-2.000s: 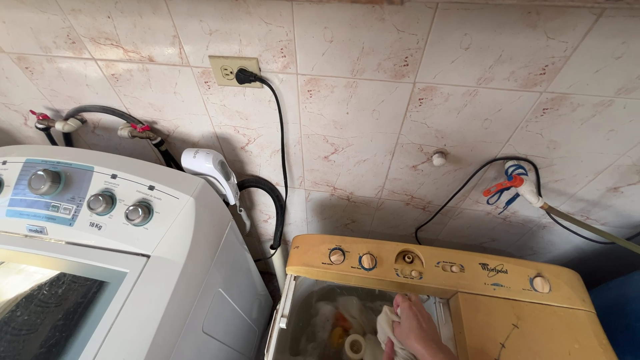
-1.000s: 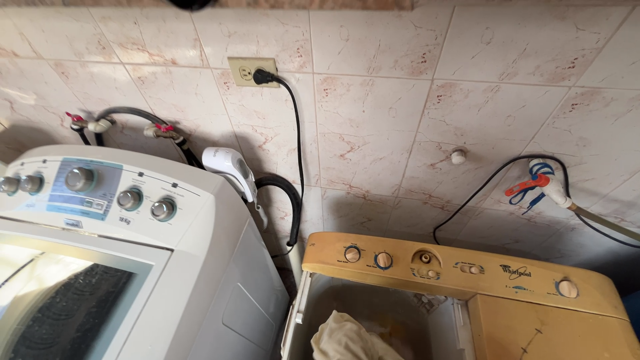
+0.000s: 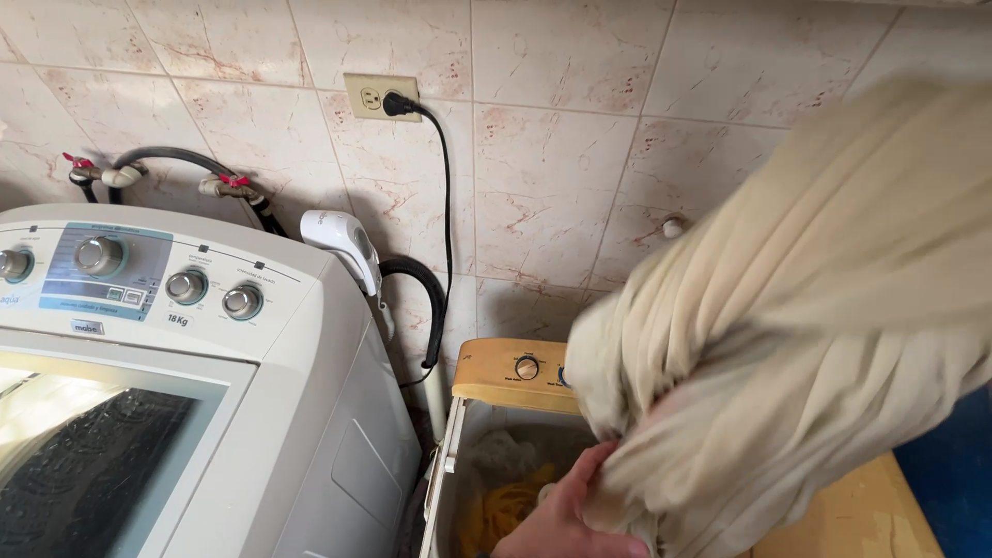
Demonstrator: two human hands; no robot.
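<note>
A large bundle of wet-looking beige cloth (image 3: 744,325) is raised over the yellowed twin-tub washing machine (image 3: 496,376) and fills the right of the view, partly blurred. My left hand (image 3: 570,515) grips the cloth's lower left edge, above the open wash tub. My right hand (image 3: 666,407) is mostly hidden in the folds; only a bit of skin shows, so its grip cannot be made out. Inside the tub lie yellow cloth (image 3: 504,508) and whitish cloth (image 3: 500,453).
At the left stands a white top-load washing machine (image 3: 310,356) with knobs. A white hair dryer-like device (image 3: 341,240) sits behind its corner. A black plug (image 3: 399,104) is in the wall outlet (image 3: 360,97), its cord hanging. Red-handled taps (image 3: 232,182) and hoses are on the tiled wall.
The beige cloth, low in the tub a second ago, is now lifted high above it and to the right. My left hand has come into view at its edge.
</note>
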